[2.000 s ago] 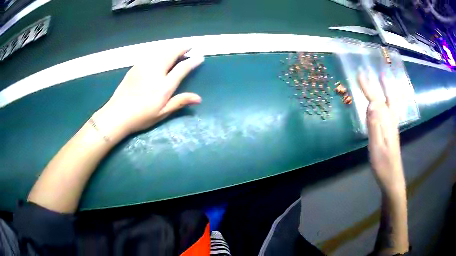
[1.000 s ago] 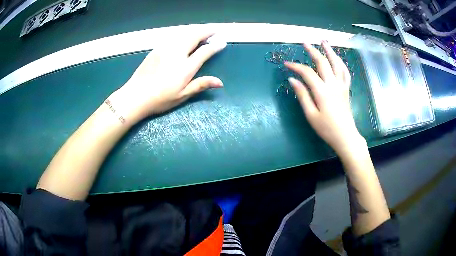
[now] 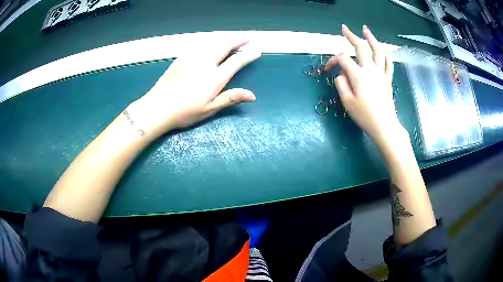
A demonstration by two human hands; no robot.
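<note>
Several thin copper rings (image 3: pixel 322 106) lie loose on the green surface at the right of centre. My right hand (image 3: pixel 364 82) is over the ring pile and hides part of it. Its thumb and index finger are bent close together among the rings, the other fingers raised. I cannot tell whether a ring is between the fingertips. My left hand (image 3: pixel 201 82) rests palm down, fingers apart and empty, on the green surface, its fingertips over the white strip.
A clear plastic bag or tray (image 3: pixel 444 110) lies right of my right hand, with a copper-coloured bundle (image 3: pixel 455 72) on it. A four-port metal housing (image 3: pixel 83 11) lies at the upper left, beyond the white strip (image 3: pixel 298 43). Machine parts stand at the upper right.
My right hand has moved left from the clear plastic to the ring pile, and its thumb and index finger have drawn together. A housing at the upper left has shifted right in view.
</note>
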